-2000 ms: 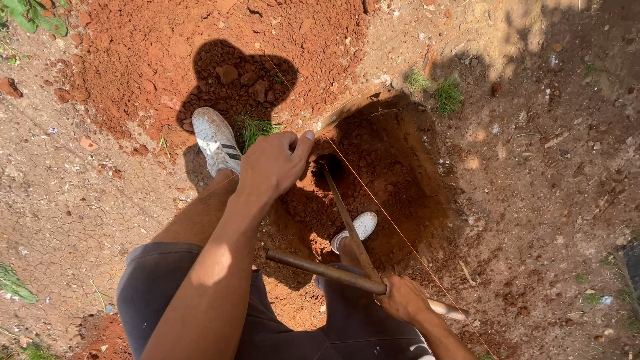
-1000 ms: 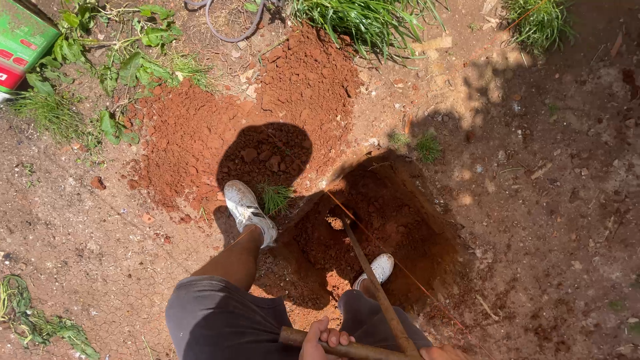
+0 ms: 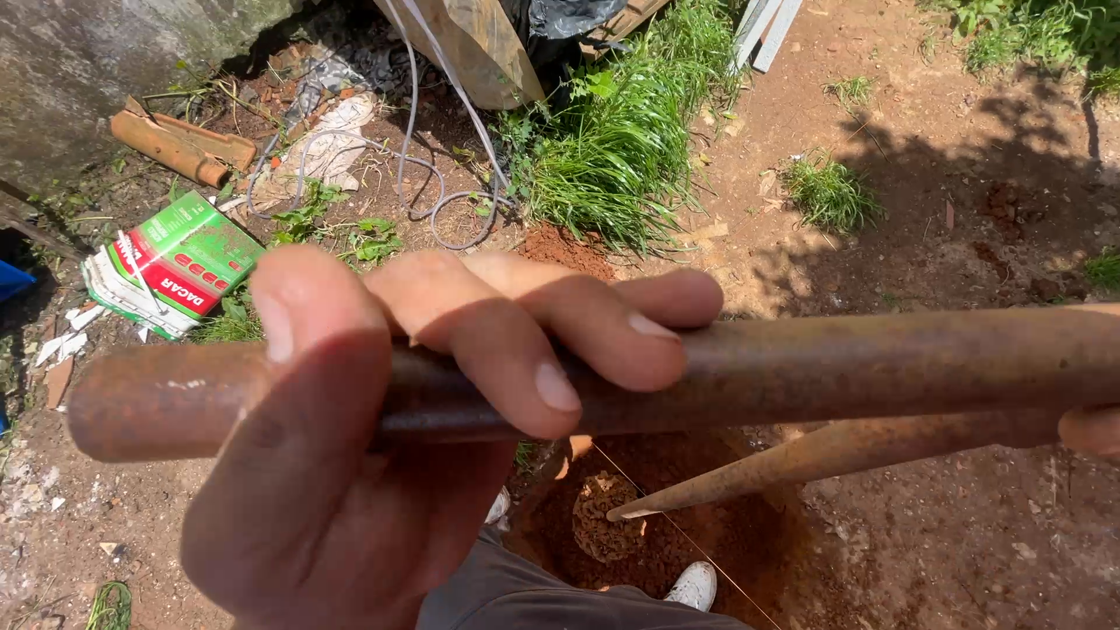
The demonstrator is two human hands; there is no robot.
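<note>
Close to the camera, my left hand (image 3: 420,402) is wrapped around the rusty metal crossbar handle (image 3: 787,367) of an earth auger. Only fingertips of my right hand (image 3: 1089,430) show at the right edge, against the bar near the shaft joint. The auger's shaft (image 3: 787,459) slants down and away to a clump of reddish soil (image 3: 610,516) at its lower end, over the dug hole (image 3: 752,542). A thin string (image 3: 691,541) crosses the hole. What sits inside the soil clump is hidden.
A white shoe (image 3: 694,586) stands in the hole; part of another shows beside it. Further off lie a green and red can (image 3: 179,262), a grey hose (image 3: 437,188), a clay roof tile (image 3: 175,149), grass tufts (image 3: 612,149) and white strips (image 3: 766,31). A wall (image 3: 114,70) rises at upper left.
Two seconds ago my left hand was off the bar, above the hole; it now grips the handle. The auger has risen toward the camera, with soil at its end. The view has tilted up.
</note>
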